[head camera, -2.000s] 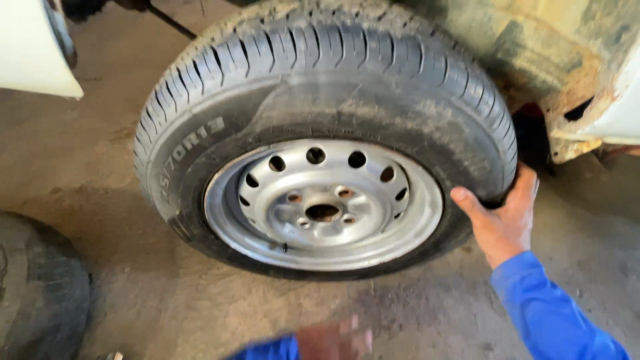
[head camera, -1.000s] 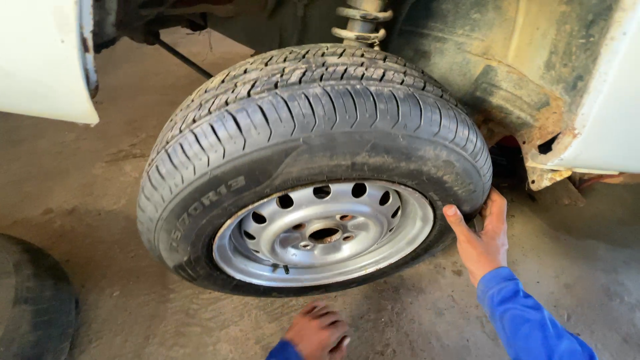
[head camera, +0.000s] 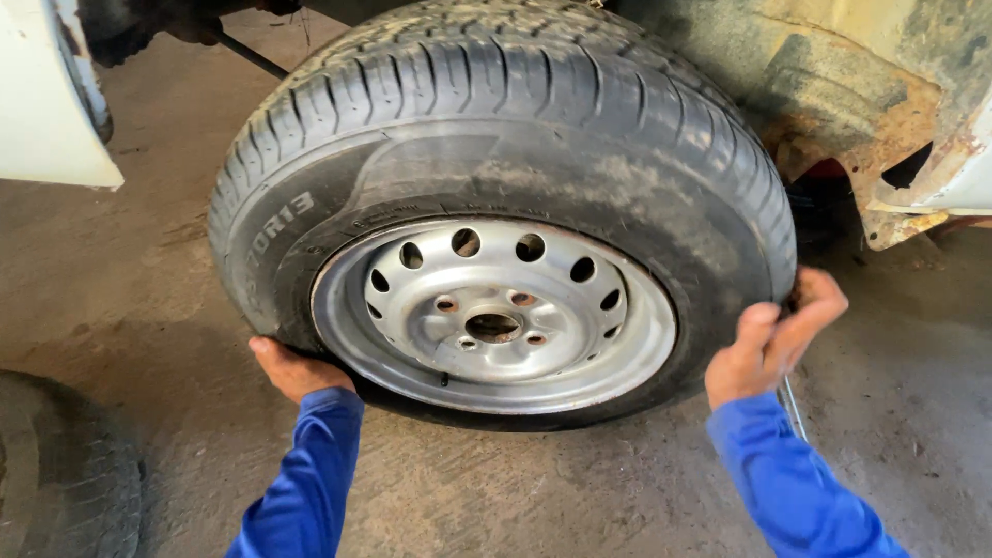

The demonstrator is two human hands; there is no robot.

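Note:
A car wheel, a black rubber tyre [head camera: 558, 167] on a silver steel rim [head camera: 496, 372], fills the middle of the view, tilted with its outer face toward me. The rim has a ring of round vent holes, a center bore and bolt holes around it. My left hand [head camera: 298, 372] presses against the tyre's lower left edge, its fingers partly hidden under the tyre. At the lower right side of the tyre is my right hand [head camera: 775, 333], its thumb by the sidewall and its fingers around the tread edge. Both arms wear blue sleeves.
Another tyre [head camera: 70, 473] lies on the concrete floor [head camera: 496, 496] at lower left. A rusty wheel-well panel [head camera: 860, 101] stands behind the wheel at right, with white body panels [head camera: 46, 101] at the sides. A thin metal rod [head camera: 792, 411] shows beside my right wrist.
My left hand has moved from the floor area below the wheel to the tyre's lower left edge. My right hand remains at the tyre's right side. The view has moved closer to the wheel.

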